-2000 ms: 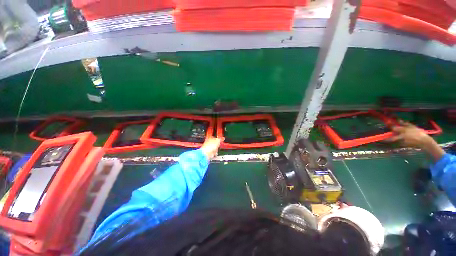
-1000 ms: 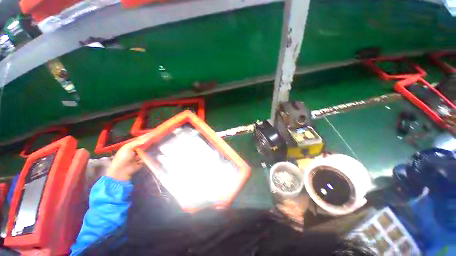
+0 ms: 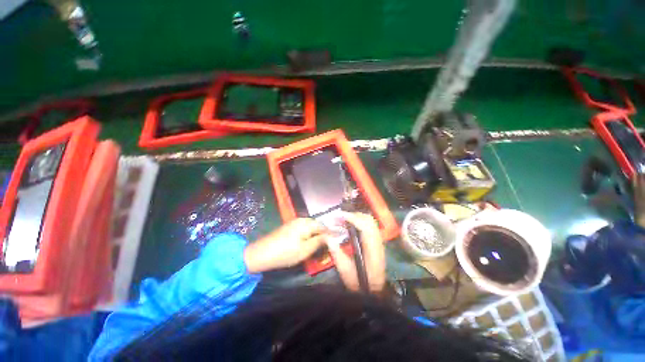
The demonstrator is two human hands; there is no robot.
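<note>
A black tablet unit (image 3: 316,182) lies in an orange-red foam fixture (image 3: 281,186) on the green bench in front of me, slightly turned. My left hand (image 3: 288,245) reaches over the fixture's near left side, fingertips at the tablet's near end; what it pinches, if anything, is too blurred to tell. My right hand (image 3: 368,247) is beside it and grips a black pen-like soldering iron (image 3: 358,256). Its tip and the near circuit board are mostly hidden by my fingers. A loose pile of tiny silvery-blue wired components (image 3: 223,212) lies left of the fixture.
Stacked fixtures (image 3: 81,212) and a white tray (image 3: 136,226) are at left. A fan (image 3: 404,170), a yellow-black box (image 3: 463,180), a cup of metal curls (image 3: 428,232), a white round holder (image 3: 541,244) and a compartment tray (image 3: 520,322) are right. More fixtures (image 3: 260,129) lie beyond the metal edge.
The fixture my left hand held up now lies on the bench. My left hand has moved to its near end. My right hand has come in from beside the cup, now gripping the iron.
</note>
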